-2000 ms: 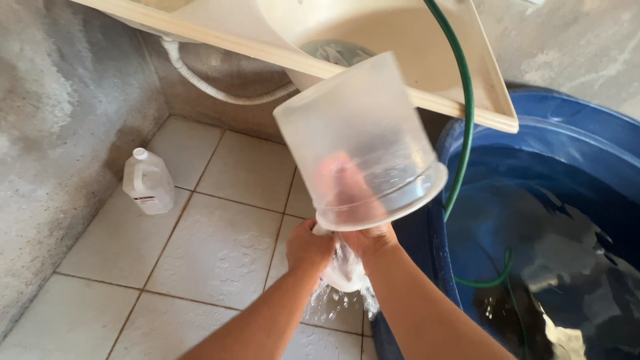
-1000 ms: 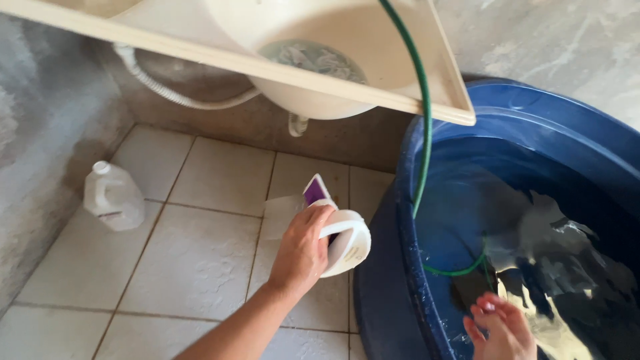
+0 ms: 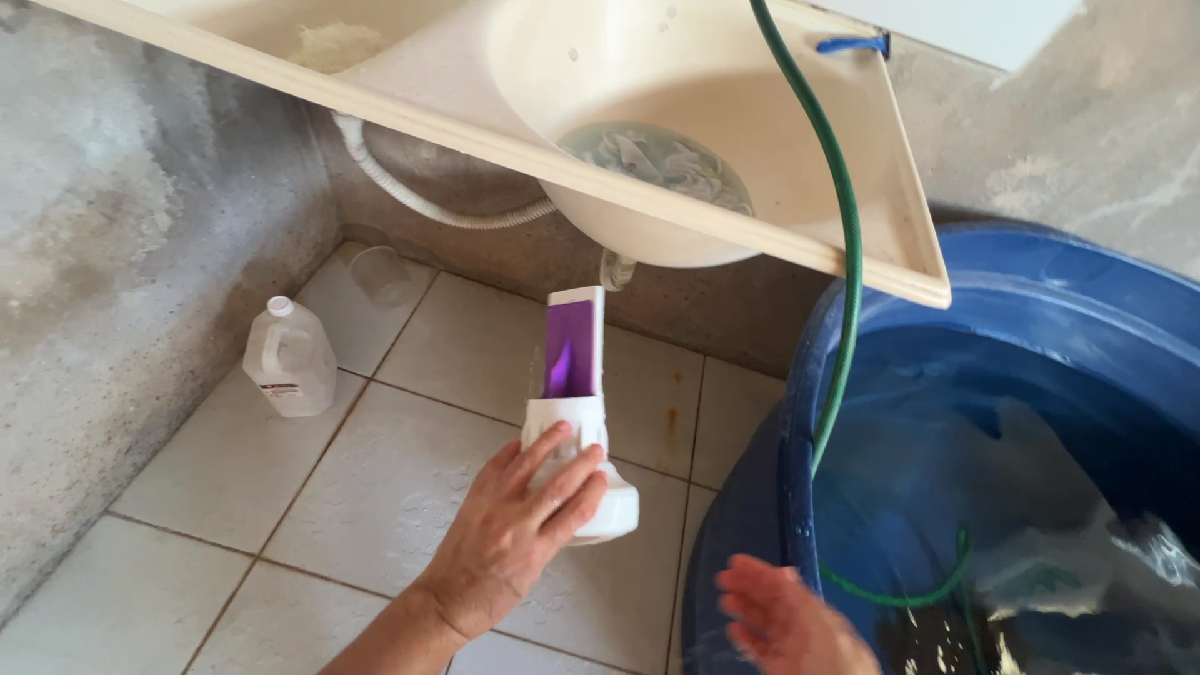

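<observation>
My left hand (image 3: 525, 520) grips a white plastic object (image 3: 572, 422) with a purple panel on its upper part and a wider, rounded base; what it is I cannot tell. It is held over the tiled floor, below the sink basin. My right hand (image 3: 787, 609), somewhat blurred, is beside the rim of a large blue water tub (image 3: 797, 506); nothing shows in it. In the cream sink (image 3: 787, 178) above, pale cloth (image 3: 656, 164) lies in cloudy water.
A translucent plastic jug (image 3: 295, 361) stands on the floor at the left, near a clear container (image 3: 378, 277). A green hose (image 3: 839, 216) hangs over the sink edge into the water-filled tub. A corrugated drain hose (image 3: 422, 202) runs under the sink.
The large translucent container held earlier is out of my hands; a clear container now shows on the floor by the wall. My left hand has the white and purple object, now held more upright.
</observation>
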